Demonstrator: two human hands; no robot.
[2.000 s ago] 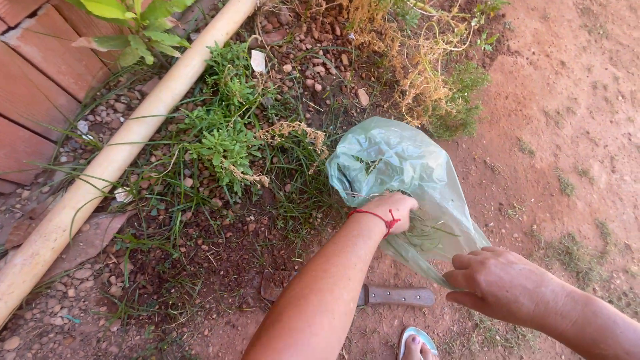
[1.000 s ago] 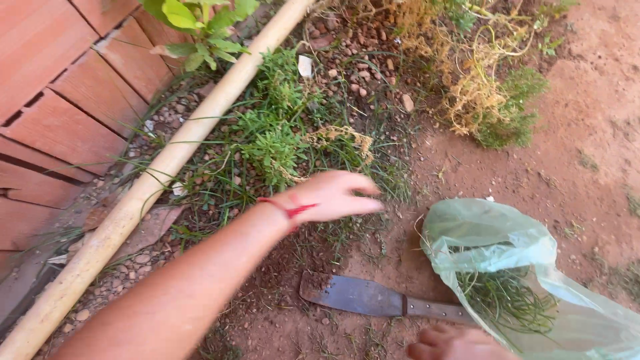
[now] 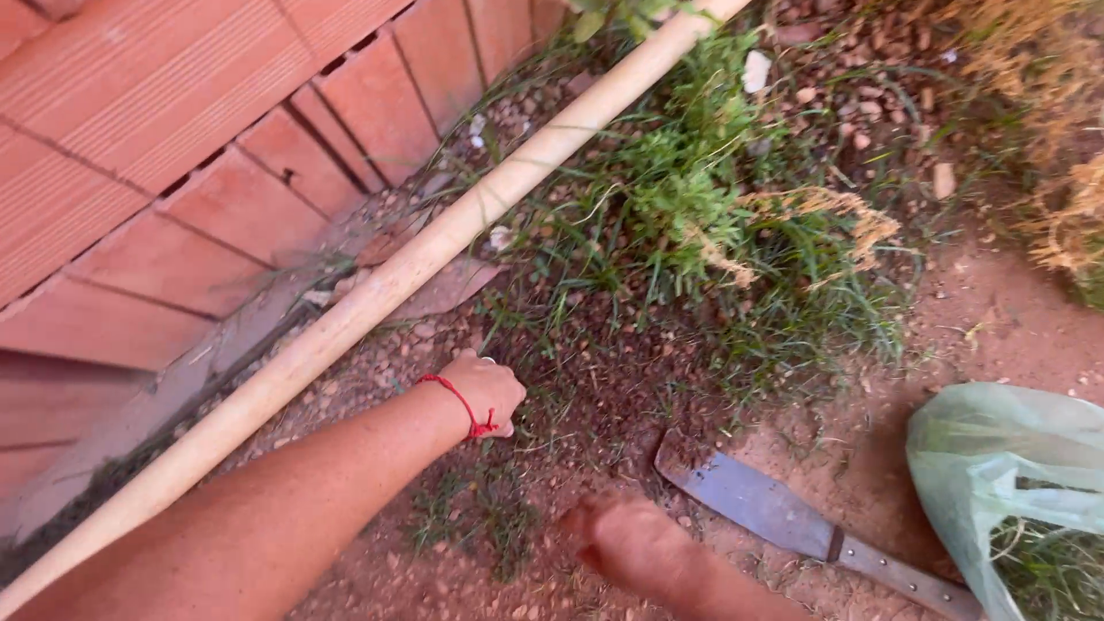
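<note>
My left hand (image 3: 485, 392), with a red cord at the wrist, is low over the soil and grass left of centre, its fingers curled; whether it grips any grass is hidden. My right hand (image 3: 617, 535) is blurred, near the ground at the lower middle, between the left hand and a broad-bladed knife (image 3: 759, 504). The knife lies flat, soil on its blade tip, its riveted handle towards the lower right. A pale green plastic bag (image 3: 957, 457) lies at the right edge with pulled grass (image 3: 1048, 561) showing in its opening.
A long pale pole (image 3: 431, 246) crosses diagonally beside the red hollow-brick wall (image 3: 250, 207). Green weeds (image 3: 690, 198) grow among pebbles at the upper middle. Dry yellowish plants (image 3: 1069, 207) stand at the upper right. A white fragment (image 3: 756, 72) lies among the stones.
Two seconds ago both hands were at the bag; both are now off it. The left hand has moved across to the soil nearer the pole. The view has shifted left.
</note>
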